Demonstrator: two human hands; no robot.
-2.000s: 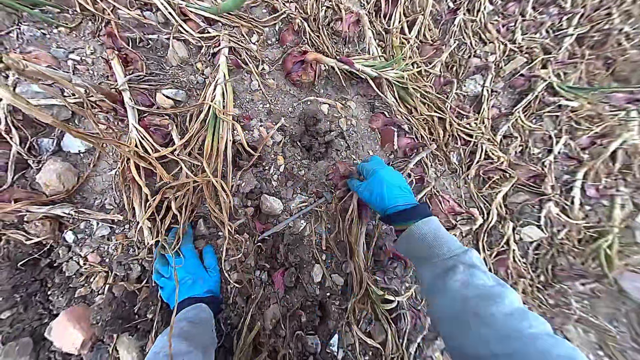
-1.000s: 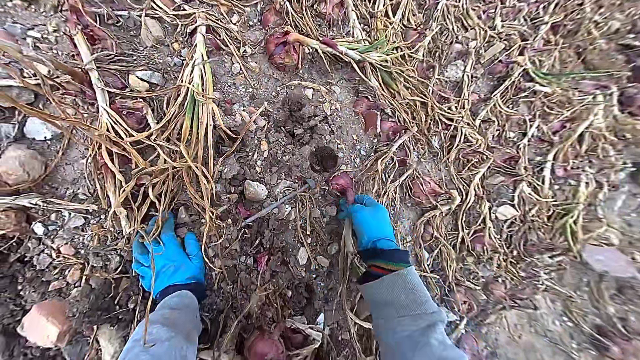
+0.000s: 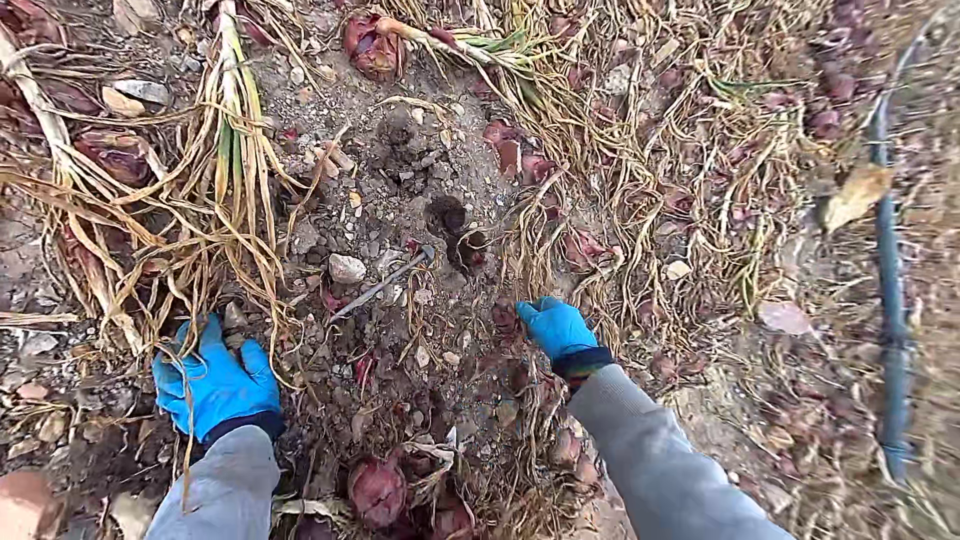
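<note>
My left hand (image 3: 219, 382), in a blue glove, rests spread on the soil at the lower left, below dried onion leaves (image 3: 240, 172). My right hand (image 3: 553, 324), gloved the same, is right of centre with its fingers curled at a blurred reddish onion (image 3: 506, 318); whether it grips the onion I cannot tell. Between the hands a thin metal rod or large nail (image 3: 382, 285) lies slanted on the soil. Just beyond its head are dark holes (image 3: 448, 214) in the earth. A red onion (image 3: 377, 491) lies at the bottom centre, with others partly hidden beside it.
Another red onion (image 3: 373, 46) with its leaves lies at the top. Withered onion plants (image 3: 675, 150) cover the ground to the right. A dark irrigation hose (image 3: 891, 300) runs along the far right. Stones lie about, including a pale one (image 3: 347, 268) and a large reddish one (image 3: 26, 504).
One second ago my right hand was at a red onion beside the hole; it is now farther right of the rod. My left hand has stayed on the soil below the dried leaves.
</note>
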